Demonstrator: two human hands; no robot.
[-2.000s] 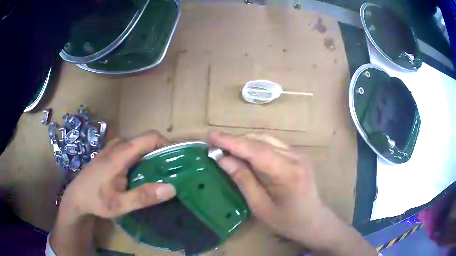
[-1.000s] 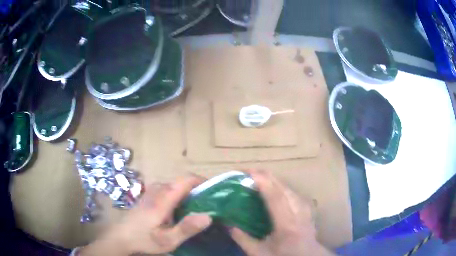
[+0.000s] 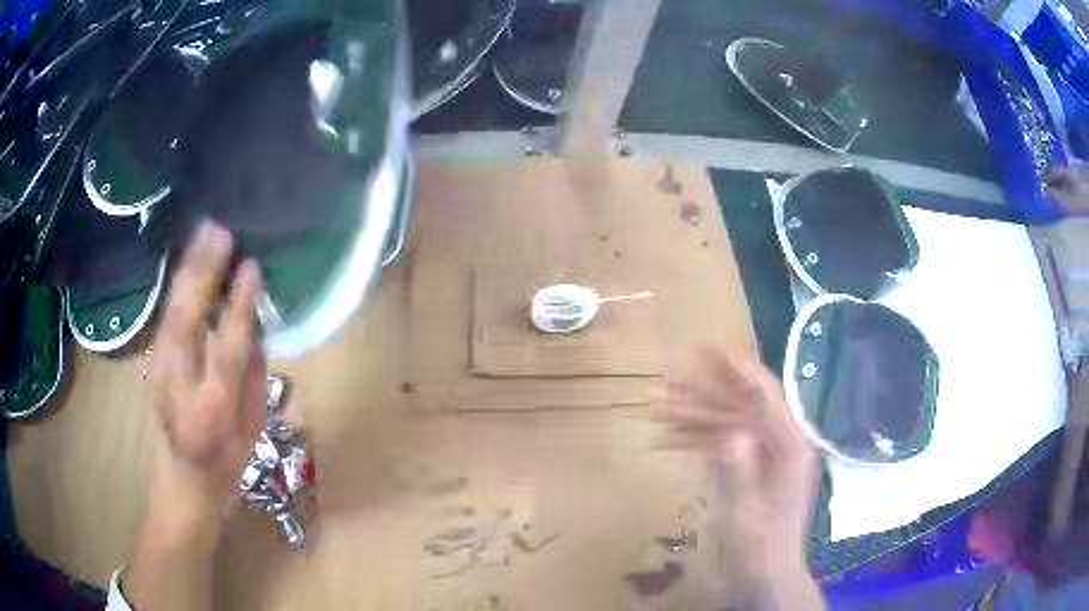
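Observation:
A glossy dark green cover (image 3: 287, 179), large and blurred, is tilted at the upper left with its pale rim towards me. My left hand (image 3: 205, 370) is at its lower left edge, fingers across its front; it appears to hold the cover, but the thumb's contact is unclear. My right hand (image 3: 746, 436) is blurred, empty and spread above the right part of the brown cardboard mat (image 3: 621, 477). Shiny silver fittings (image 3: 277, 471) lie in a pile, partly hidden by my left hand. A white dish (image 3: 561, 308) with a thin swab (image 3: 623, 296) sits mid-mat.
A green cover (image 3: 866, 382) lies partly on the white sheet (image 3: 991, 358), with another (image 3: 848, 233) beyond it and a third (image 3: 794, 96) farther back. More covers (image 3: 116, 292) stand at the far left and back. A blue bin (image 3: 1015, 107) is upper right, near another person's hand (image 3: 1065, 189).
The cover between my hands is gone from there; three covers now show at right instead of two. My hands have moved apart, and a cover from the upper left group has come nearer.

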